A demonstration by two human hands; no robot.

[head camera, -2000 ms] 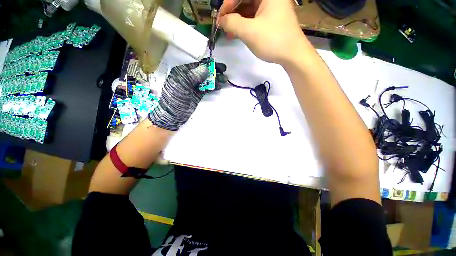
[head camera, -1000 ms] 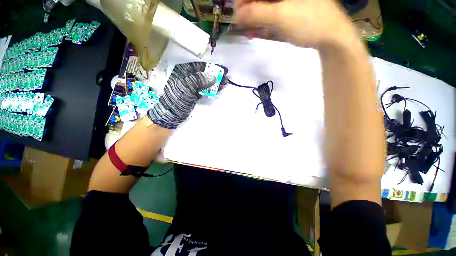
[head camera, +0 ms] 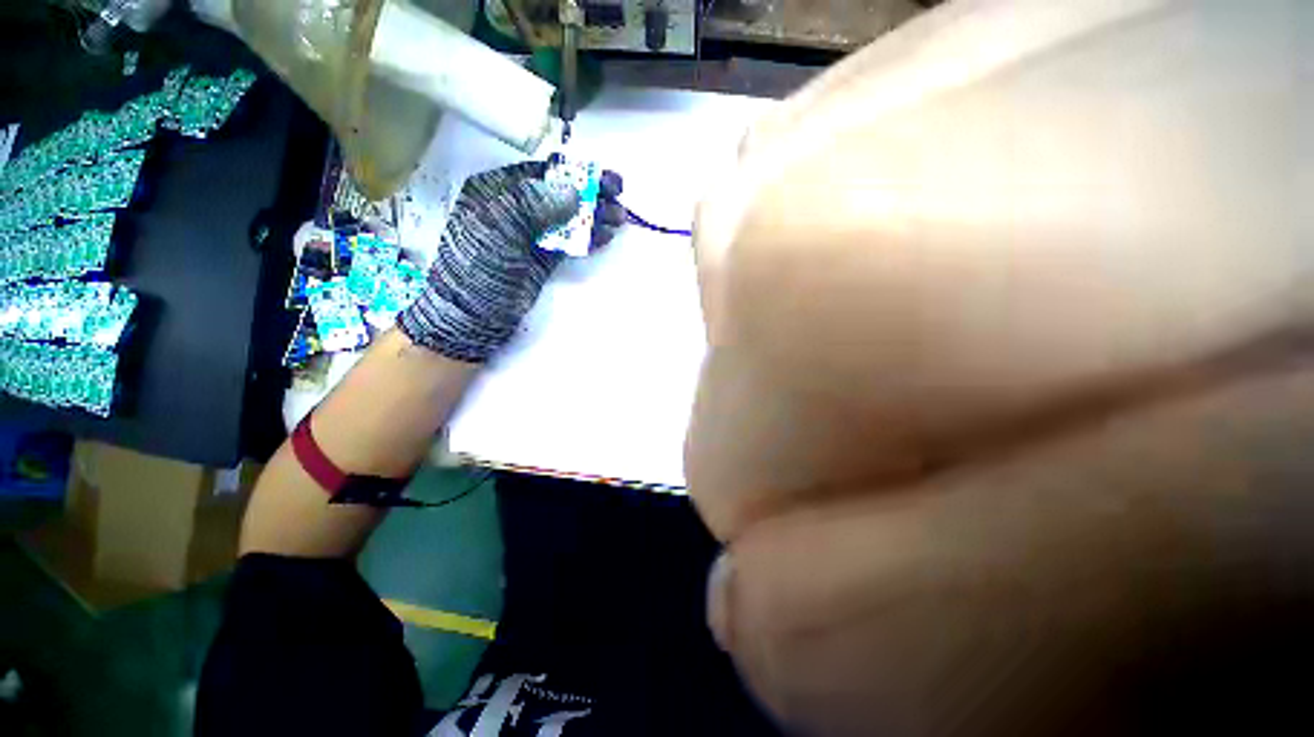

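Note:
My left hand [head camera: 497,252], in a grey-black striped glove, holds a small green-white circuit board [head camera: 572,210] upright at the upper middle of the white mat. The board lies just below the tip of the dark thin soldering iron [head camera: 568,79]; whether they touch is unclear. A black cable [head camera: 651,223] runs right from the gloved fingers and passes behind my right hand. My right hand [head camera: 980,331] is blurred and very close to the camera, covering the right half of the picture. Its fingertips cannot be made out, so its grip is unclear.
A film-wrapped fume duct with white nozzle [head camera: 461,72] hangs left of the iron. Loose boards [head camera: 360,292] lie at the mat's left end. Board rows [head camera: 65,238] lie on the black table [head camera: 195,288] at far left. A cardboard box [head camera: 152,518] stands below.
My right hand has left the iron area and come up close to the camera, now hiding the cable bundle and cable pile. My left hand still holds the board; the view has shifted slightly.

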